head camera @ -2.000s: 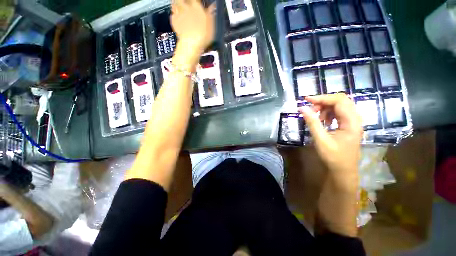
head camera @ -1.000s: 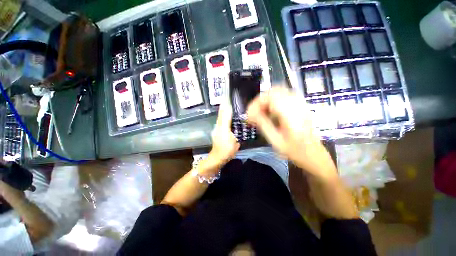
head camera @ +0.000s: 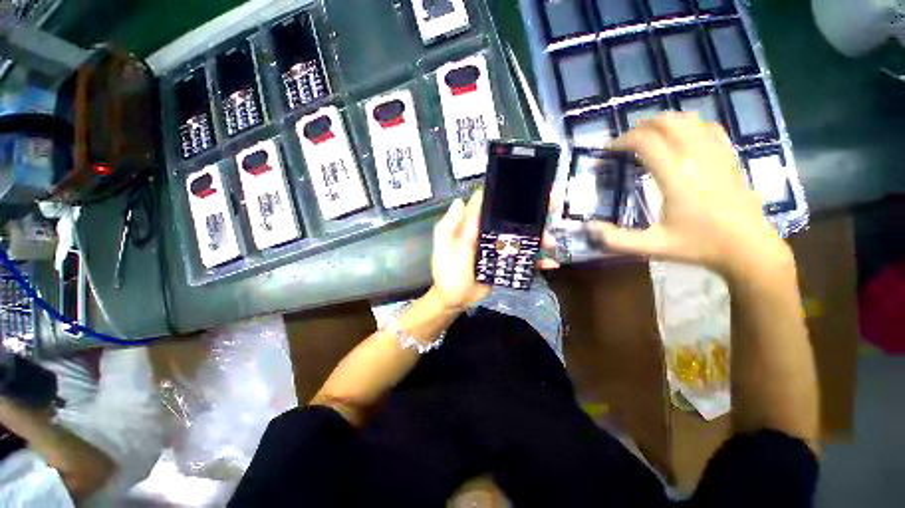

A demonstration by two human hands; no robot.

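My left hand [head camera: 458,253] holds a black keypad phone [head camera: 516,213] upright and face up, its dark screen above small pale keys. My right hand [head camera: 690,189] is over the lower part of the clear lens tray [head camera: 553,109]. Its thumb and fingers are spread around a black-rimmed screen lens [head camera: 595,186] right beside the phone. I cannot tell if they grip the lens or if it is lifted. Other black-rimmed lenses [head camera: 685,55] sit in the tray.
At left, a clear phone tray [head camera: 318,226] holds phones with keys showing and several white phone backs [head camera: 332,164]. A brown box [head camera: 124,119] with a red light, black hose and blue cable [head camera: 60,322] is farther left. Scrap-filled cartons [head camera: 213,397] are below. A person's arm [head camera: 55,437] shows lower left.
My left hand first reached into the phone tray and now holds a phone in front of me. My right hand has moved from over the phone to the lens tray. The view has shifted.
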